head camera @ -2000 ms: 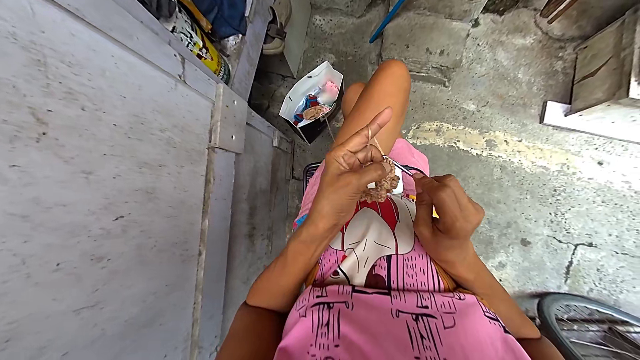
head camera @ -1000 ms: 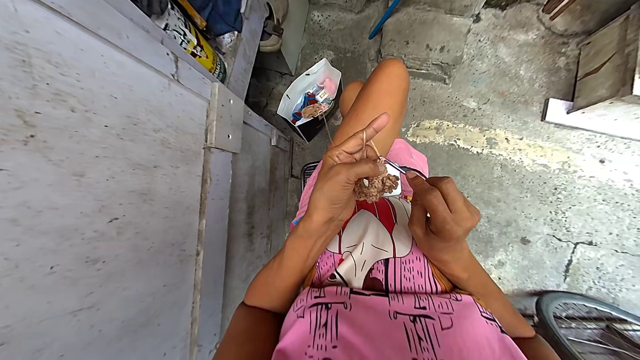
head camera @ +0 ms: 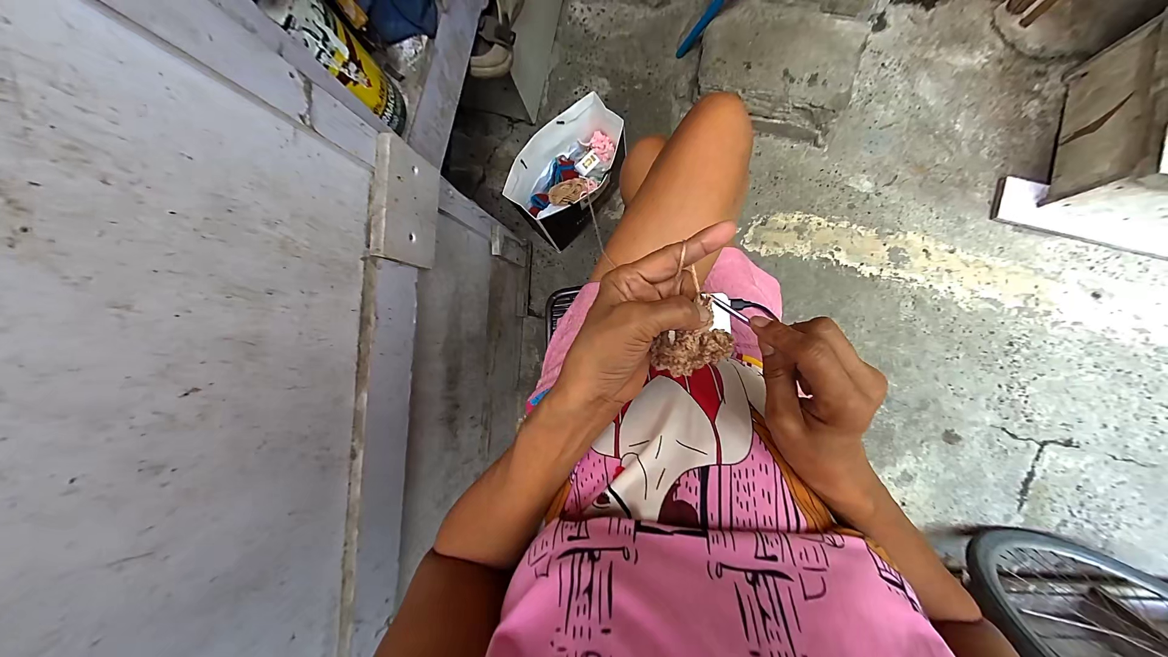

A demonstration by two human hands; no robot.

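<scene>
My left hand (head camera: 634,319) pinches a small brown crochet piece (head camera: 689,351) between thumb and fingers, its index finger stretched out with tan yarn (head camera: 683,260) looped round it. In my right hand (head camera: 817,374) is a thin metal crochet hook (head camera: 732,311), whose tip meets the top of the piece beside my left thumb. A strand runs from my left hand down to an open paper bag (head camera: 547,151) on the ground, which holds a tan yarn bundle (head camera: 569,191), pink yarn (head camera: 601,146) and red and blue items. A white object (head camera: 720,315) lies on my lap behind the hook.
A whitish wooden panel (head camera: 182,365) stands along the left side, with a yellow can (head camera: 360,78) and a shoe (head camera: 494,46) beyond it. A bicycle wheel (head camera: 990,570) is at the lower right, a wooden box (head camera: 1109,119) at the upper right. Cracked concrete lies below.
My right hand and the hook have shifted slightly about the piece. The crochet piece sits at a somewhat different angle in my left fingers than two seconds ago.
</scene>
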